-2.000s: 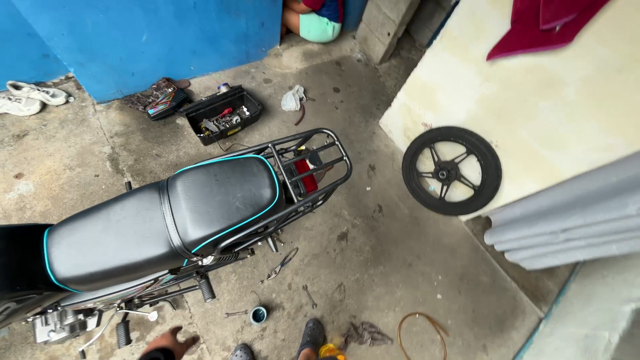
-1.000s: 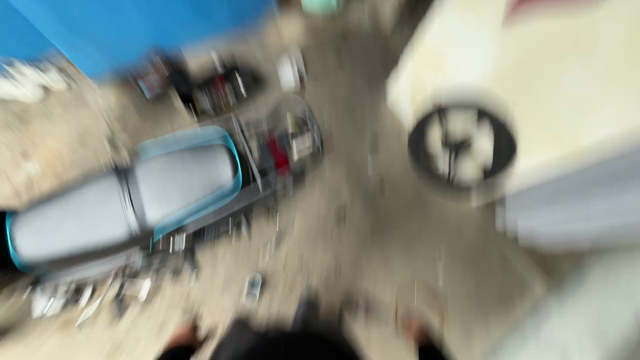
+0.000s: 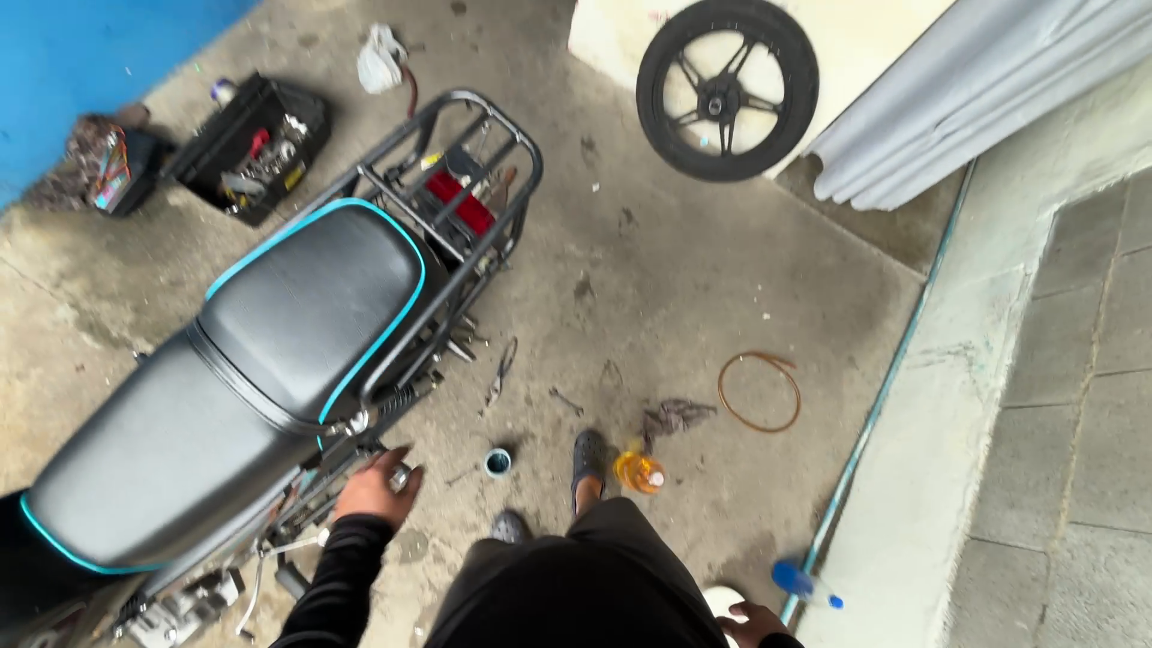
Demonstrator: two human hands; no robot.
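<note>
Beside the motorcycle [image 3: 297, 315], at its near side under the seat, my left hand [image 3: 376, 490] has its fingers curled around or against a small metal part [image 3: 400, 477]; whether it holds the part or the part belongs to the bike, I cannot tell. Low on the right, my right hand [image 3: 754, 623] is cut by the frame's edge and touches or overlaps a round white object [image 3: 724, 601]; its grip is unclear. A small open cup of dark liquid [image 3: 497, 463] stands on the concrete between the motorcycle and my feet.
Around my feet lie pliers [image 3: 500, 373], a wrench [image 3: 566, 401], a dark rag [image 3: 675, 418], a yellow-orange bottle [image 3: 639, 472] and a coiled hose [image 3: 759, 391]. A black toolbox [image 3: 256, 148] is beyond the bike. A wheel [image 3: 727, 90] leans on a pale panel; a blue bottle [image 3: 792, 578] lies right.
My right hand, outside the oldest frame, shows now at the bottom right. My left hand is beside the motorcycle's seat. The view has turned and shifted strongly.
</note>
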